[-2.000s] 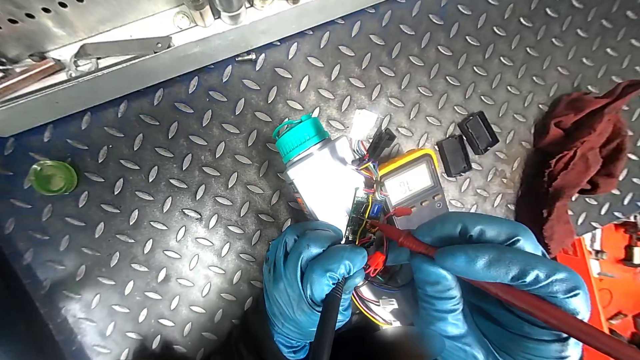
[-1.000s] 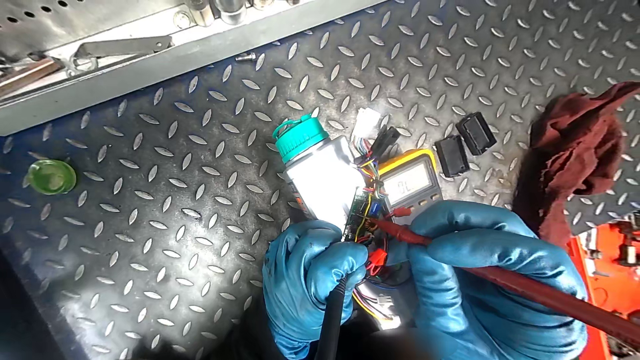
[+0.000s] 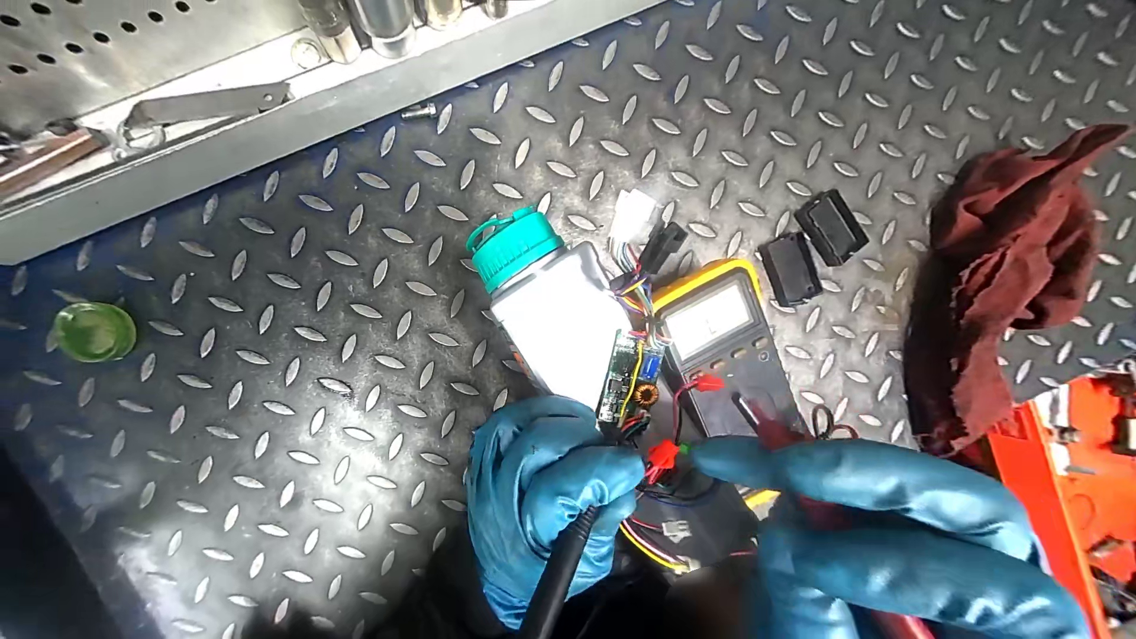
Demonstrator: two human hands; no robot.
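Observation:
In a blue glove, my left hand [image 3: 550,506] grips a black multimeter probe [image 3: 559,572] and steadies the wired end of a small circuit board [image 3: 632,382]. The board carries a copper coil and a blue part, and leans by a white bottle [image 3: 559,319] with a teal cap. My right hand [image 3: 887,524], also gloved, holds a red probe [image 3: 768,426], its tip over a yellow-edged multimeter [image 3: 732,355], apart from the board. Its forefinger is beside a red connector [image 3: 664,454]. A white plug [image 3: 634,216] and a black plug [image 3: 663,248] lie above the board.
Two black plastic case halves [image 3: 790,269] lie right of the meter on the diamond-plate surface. A dark red rag [image 3: 1003,284] and an orange-red tray [image 3: 1047,470] are at the right. A green round container [image 3: 94,332] stands at the left. A metal ledge [image 3: 355,84] holds tools at the top.
My right hand has drawn the red probe away from the circuit board, and its forefinger now extends toward the red connector. My left hand stays at the board with the black probe.

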